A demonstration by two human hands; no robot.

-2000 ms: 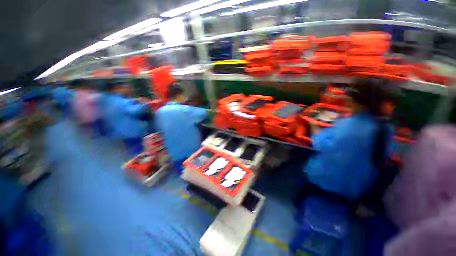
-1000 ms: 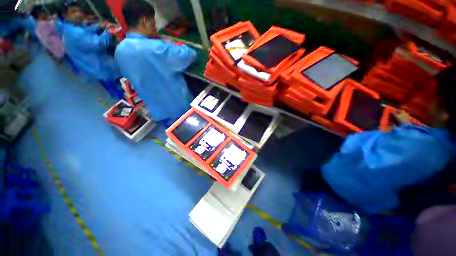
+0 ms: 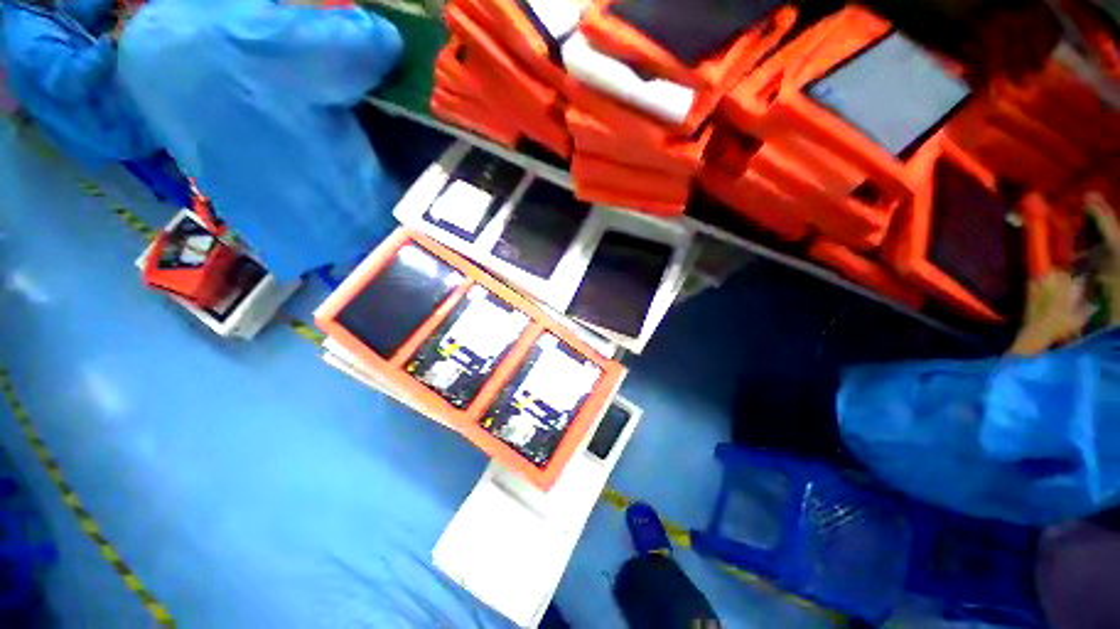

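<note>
Neither of my hands is in view. A red multi-slot foam tray (image 3: 482, 409) lies on a stack in front of me. Its left slot holds a glossy black tablet (image 3: 399, 299). Its middle slot holds an open tablet (image 3: 470, 348) with silver, black and yellow insides, and its right slot holds another open tablet (image 3: 543, 399). Behind it a white foam tray (image 3: 572, 265) holds a half-assembled unit (image 3: 462, 203) and two dark tablets (image 3: 624, 285). Below, a white tray stack (image 3: 510, 541) stands low, with a dark unit at its upper right.
Red-orange foam trays (image 3: 633, 160) are stacked along the line bench. Workers in blue smocks stand at left (image 3: 246, 111) and sit at right (image 3: 983, 424). Blue stools (image 3: 847, 528) stand on the lower right. More trays (image 3: 227, 289) are on the floor at left. A shoe (image 3: 647, 528) shows at the bottom.
The view has tilted down and come closer, so the trays look larger and the upper shelf has left the picture. The trays' contents look the same; the right worker's hands now show.
</note>
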